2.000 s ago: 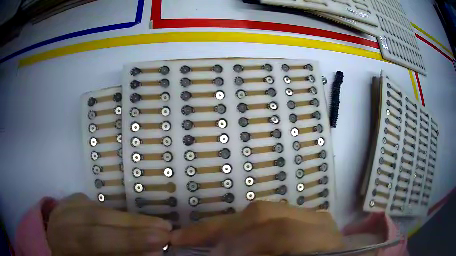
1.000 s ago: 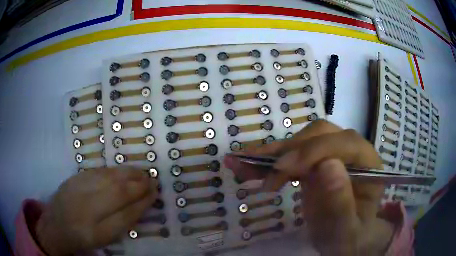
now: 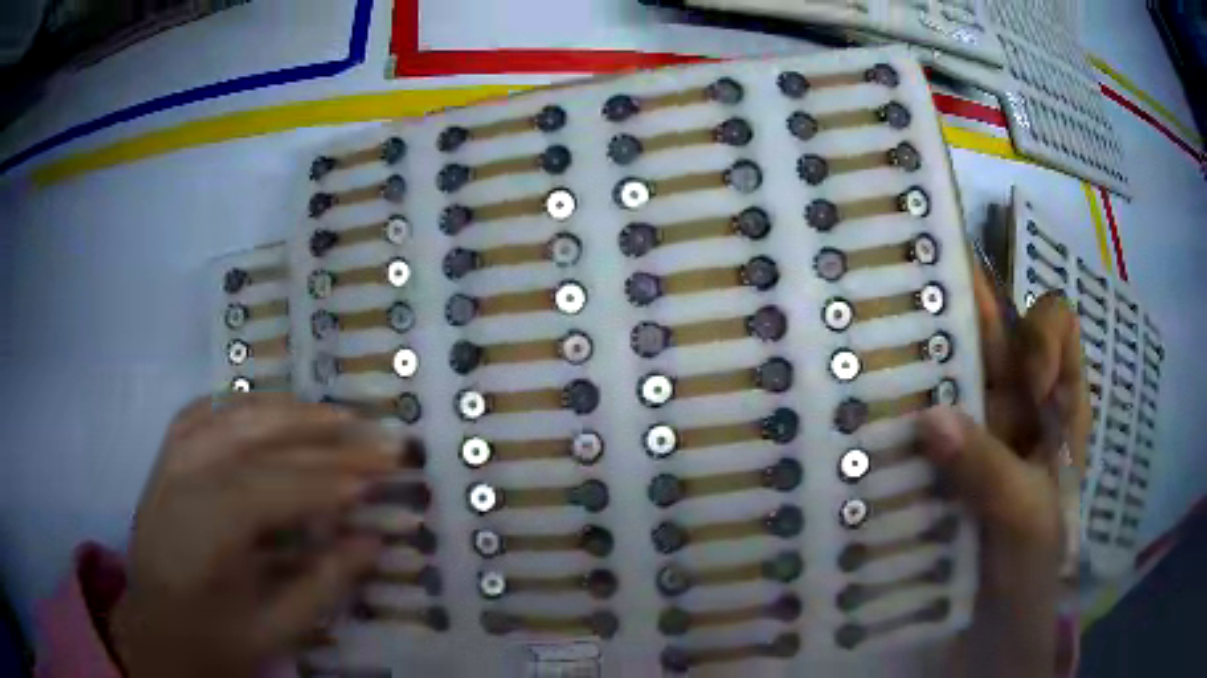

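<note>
A white foam tray [image 3: 620, 318] is lifted and tilted above the bench, its right side closer to the camera. Small round metal driver units [image 3: 560, 204] sit at the slot ends, some bright and some dark. My right hand [image 3: 1019, 424] grips the tray's right edge, thumb on the front, fingers behind. My left hand [image 3: 265, 523] is blurred over the tray's lower left; whether it grips the edge cannot be told. The tray label [image 3: 567, 658] shows at the bottom edge. The tweezers are not clearly visible.
Another foam tray [image 3: 252, 294] lies under the lifted one at left. More foam trays lie at the right [image 3: 1105, 384] and far right [image 3: 1059, 99]. Blue, red and yellow tape lines [image 3: 265, 129] cross the white bench at the back.
The tray has risen and tilted, its right side higher. My right hand has moved from above the tray to its right edge. The tweezers no longer show clearly.
</note>
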